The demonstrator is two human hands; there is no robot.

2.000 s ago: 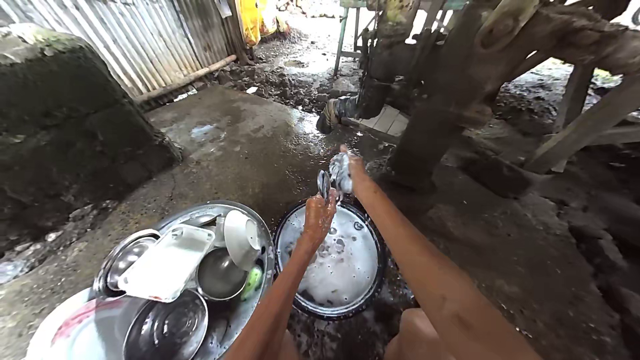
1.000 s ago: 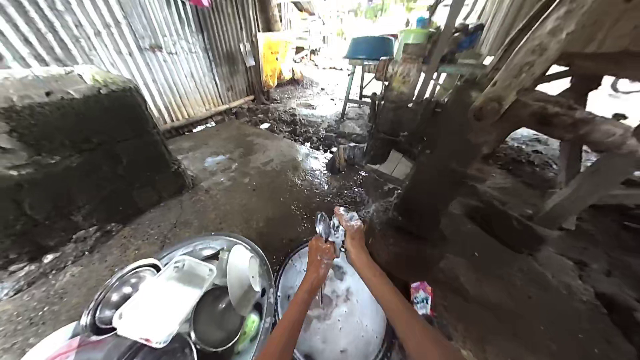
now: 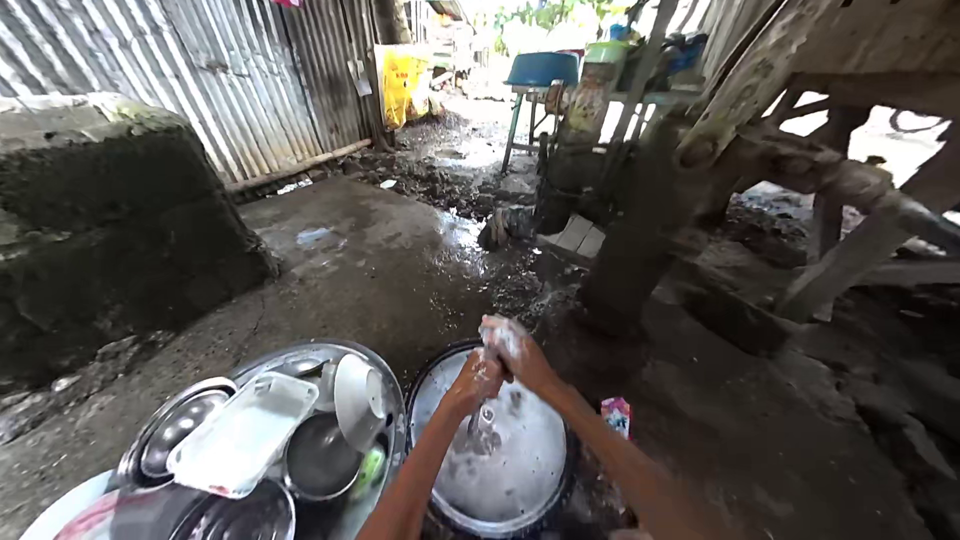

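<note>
Both hands meet over the far part of a round basin of soapy water (image 3: 517,450). My left hand (image 3: 480,379) is closed around a metal utensil (image 3: 474,424), whose lower part points down at the suds; its other end is hidden by the fingers. Against it, my right hand (image 3: 514,349) is closed on something covered in white foam, too hidden to name. Left of the basin, a large round metal tray (image 3: 390,375) holds a white plastic container (image 3: 244,431), a white bowl (image 3: 356,390), a metal bowl (image 3: 322,454) and several other dishes.
A mossy concrete block (image 3: 112,225) stands at the left before a corrugated metal wall (image 3: 247,82). A thick wooden post (image 3: 630,247) rises ahead on the right. A colourful packet (image 3: 616,416) lies right of the basin. Farther back, a blue basin (image 3: 541,69) rests on a stand.
The spoon head that stood up above my left hand earlier is now hidden within the hands. My right hand has closed in over the left. The view has tilted up since the first frame.
</note>
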